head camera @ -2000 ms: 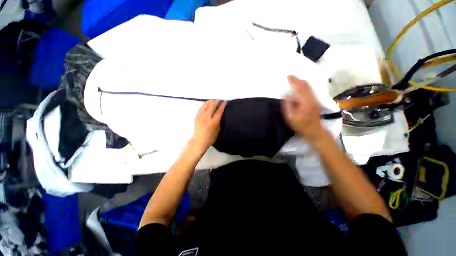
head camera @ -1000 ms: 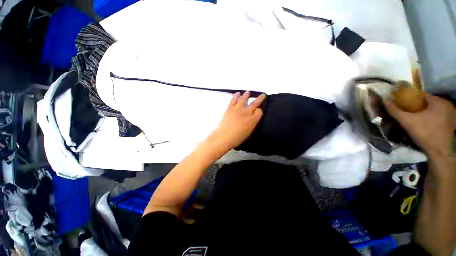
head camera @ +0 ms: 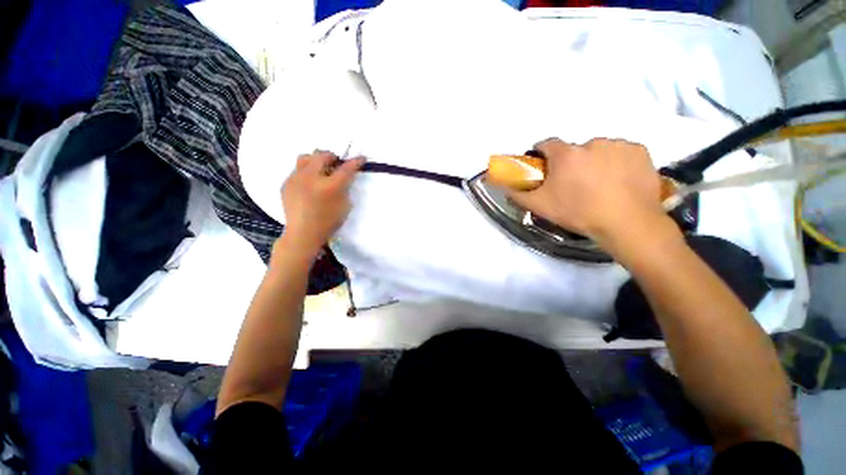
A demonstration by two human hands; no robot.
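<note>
A white garment [head camera: 417,241] lies spread on the padded table, with a thin black seam [head camera: 408,171] running across it. My right hand [head camera: 594,186] is closed round the orange-brown handle of the steam iron [head camera: 547,237]. The iron's silver tip points left and touches the right end of the visible seam. My left hand [head camera: 318,197] pinches the garment at the seam's left end. A black rounded insert [head camera: 728,264] lies at the right, partly hidden behind my right forearm.
Striped grey-black cloth [head camera: 190,102] is heaped at the left. A black-and-white garment pile [head camera: 144,218] lies at the table's left end. A black hose [head camera: 742,139] and yellow lines run from the iron to the right. Blue crates [head camera: 320,404] stand below the table's near edge [head camera: 445,339].
The iron has moved left from the right side onto the garment's seam. My left hand has moved left along the seam and now pinches it. The black insert now lies further right.
</note>
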